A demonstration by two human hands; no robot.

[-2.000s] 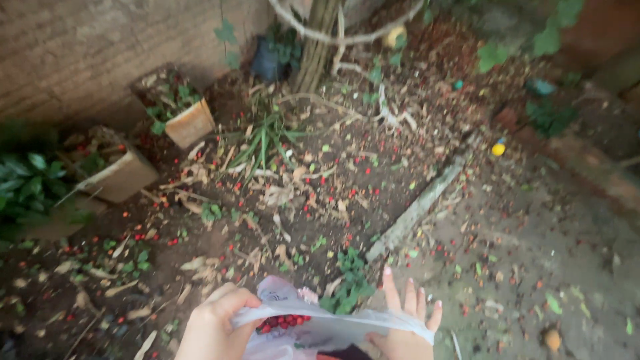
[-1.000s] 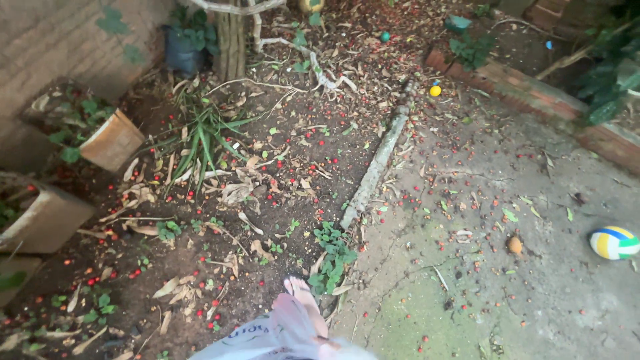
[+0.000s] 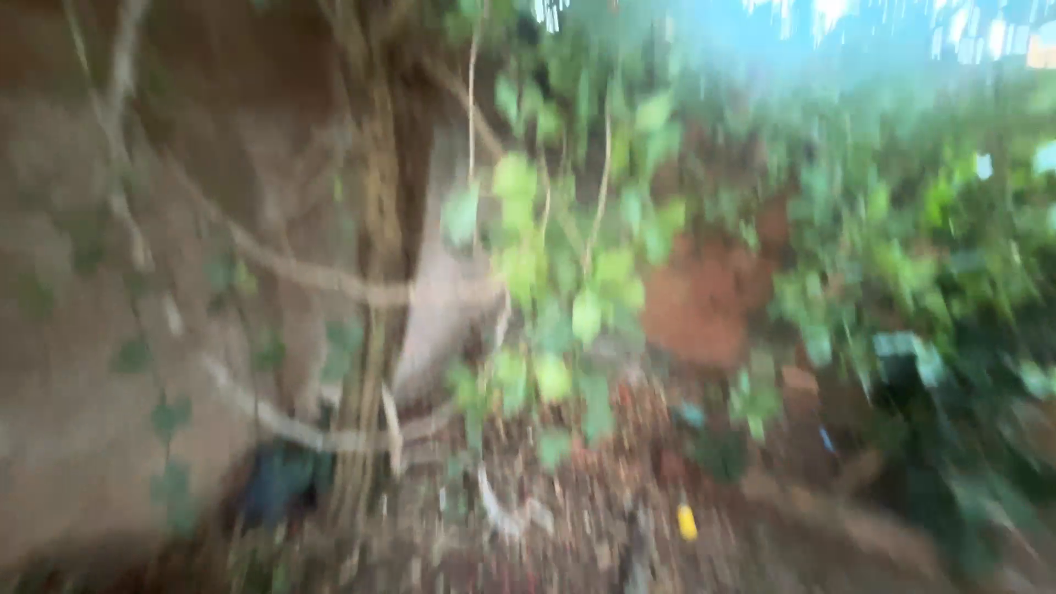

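Note:
Neither my left hand nor my right hand shows in the blurred head view, and the plastic bag is out of sight too. A slender tree trunk point(image 3: 375, 247) stands left of the middle, with a curved pale branch or vine point(image 3: 313, 280) crossing it. Green leaves point(image 3: 528, 223) hang on thin stems beside the trunk. Low on the right, a small yellow ball point(image 3: 686, 523), smeared by motion, lies on the ground.
A wall point(image 3: 66, 412) rises on the left. By the trunk's foot sits a dark pot point(image 3: 276, 487). Leaf litter point(image 3: 569, 511) covers the ground at the bottom. Dense foliage point(image 3: 924, 272) fills the right side, with a brick-red surface point(image 3: 701, 305) behind the leaves.
The view has swung sharply upward. Both hands were at the mouth of a plastic bag with red berries two seconds ago; a second ago only the bag showed clearly. Now neither is visible.

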